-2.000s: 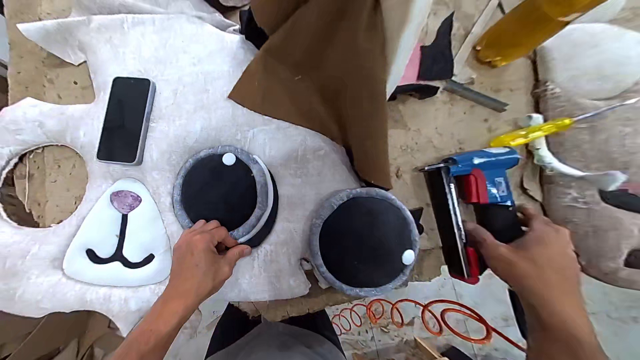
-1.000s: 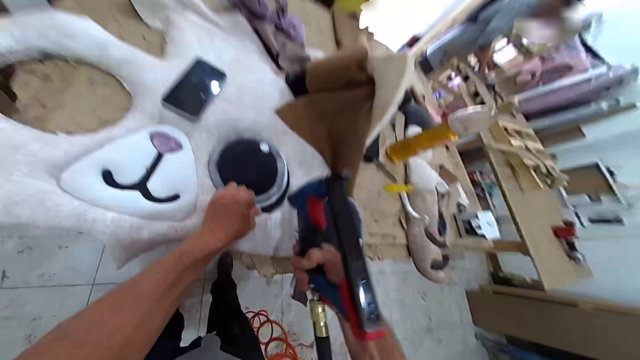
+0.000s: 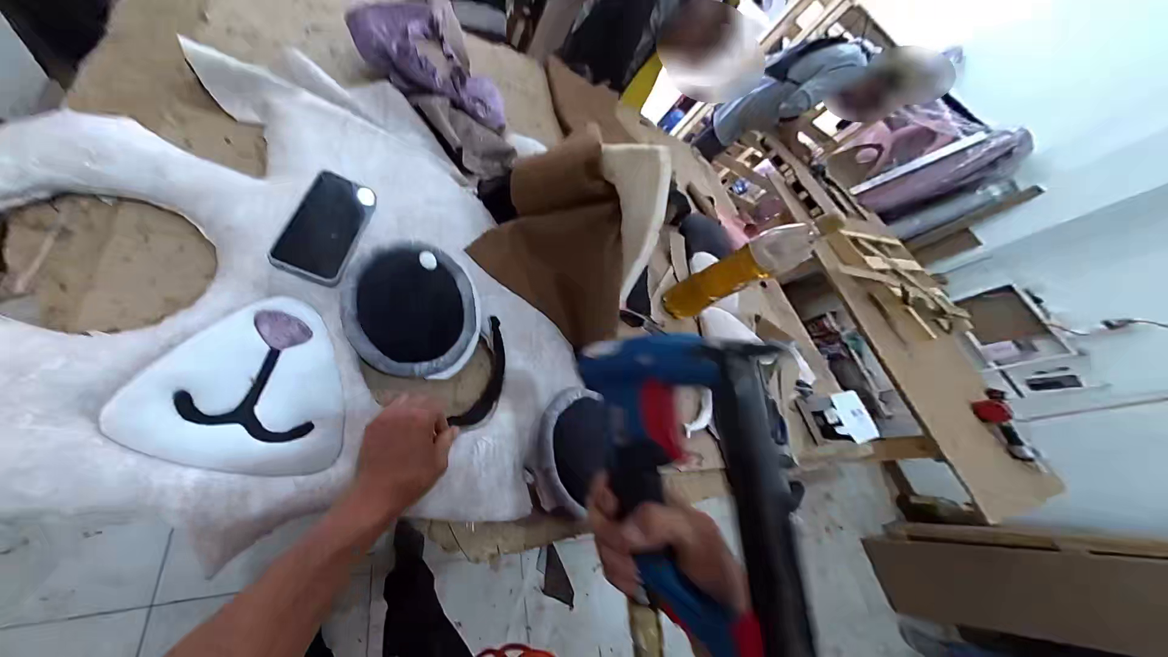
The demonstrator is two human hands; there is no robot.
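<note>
My right hand [image 3: 671,543] grips a blue and red pneumatic stapler [image 3: 662,374], raised and blurred, with a hose fitting below it. My left hand [image 3: 406,452] has its fingers curled at the edge of a round opening in a white plush animal-face panel [image 3: 411,173]; whether it pinches the black strip [image 3: 497,370] along that edge I cannot tell. A black disc with a grey fuzzy rim [image 3: 411,310] lies above the hand, partly over the opening. A second disc [image 3: 579,447] is partly behind the stapler. The white muzzle piece [image 3: 237,392] lies to the left.
A smartphone [image 3: 322,226] rests on the panel. Brown fabric [image 3: 566,265] and a bottle of amber liquid [image 3: 716,283] are beyond the discs. A wooden workbench [image 3: 922,392] stands at right, with people in the background. Part of an orange hose [image 3: 516,651] shows on the tiled floor.
The view has swung to the right. The left disc has shifted up off the round opening, which now shows beneath it. The stapler has been raised in my right hand.
</note>
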